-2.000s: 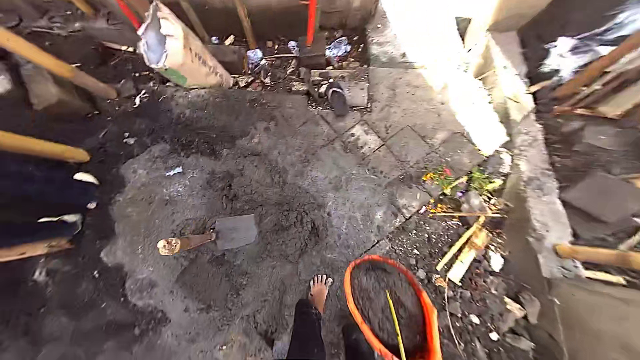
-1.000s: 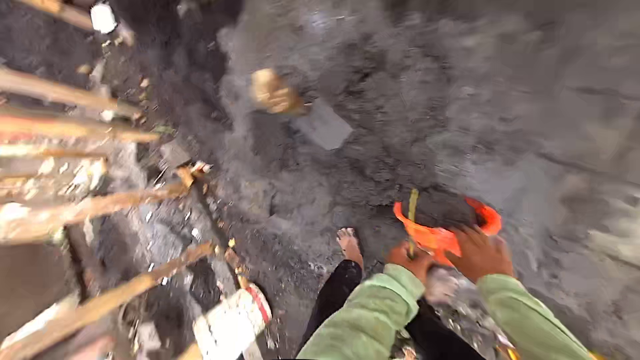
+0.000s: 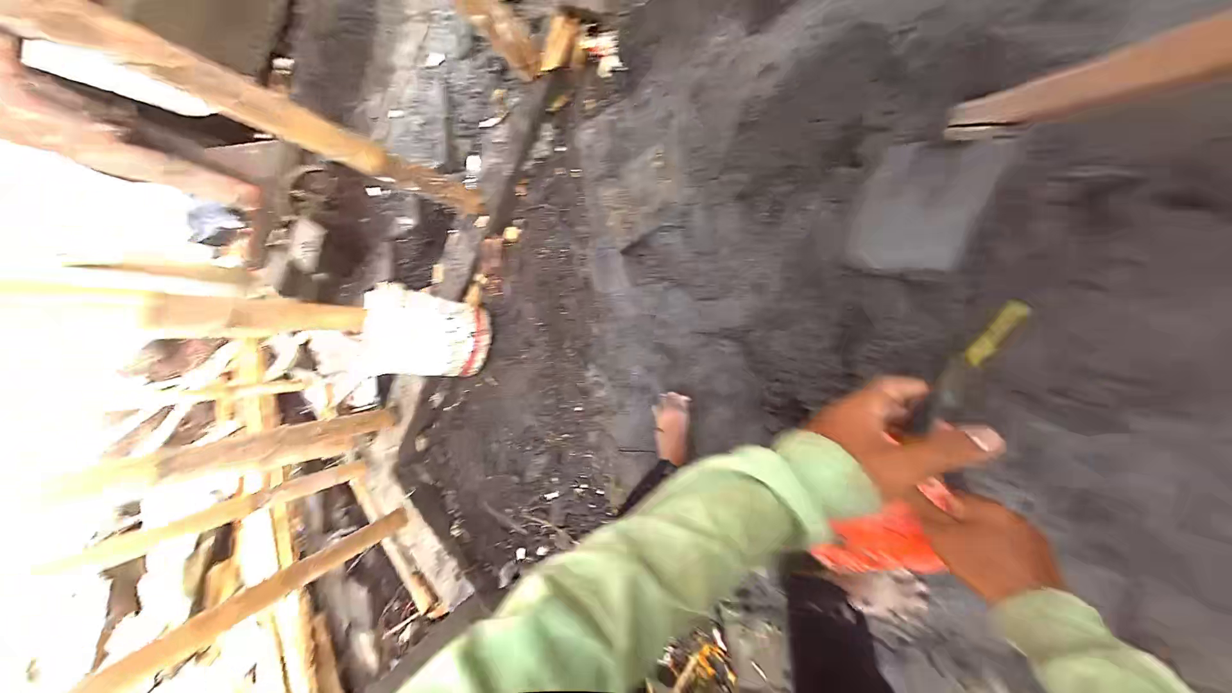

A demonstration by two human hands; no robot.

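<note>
My left hand (image 3: 895,443) is bent around a thin stick (image 3: 996,332) with a yellow upper end and a darker lower part; its index finger points right. Just below it, my right hand (image 3: 991,544) is on a bright orange tub (image 3: 881,539), of which only part shows between and under my hands. Blur hides the exact hold of the fingers. Above my hands, a flat grey metal blade (image 3: 924,207) lies on wet grey mortar, by the end of a wooden handle (image 3: 1088,82).
Wet grey mortar (image 3: 722,241) spreads over the ground. A white bucket with a red band (image 3: 428,332) lies at the left, among wooden poles (image 3: 279,443) and a plank edging (image 3: 414,529). My bare foot (image 3: 671,423) is on the ground left of my hands.
Two seconds ago no hands were in view and the orange tub stood by my foot; my hands then came onto it. The view has swung strongly to the left.
</note>
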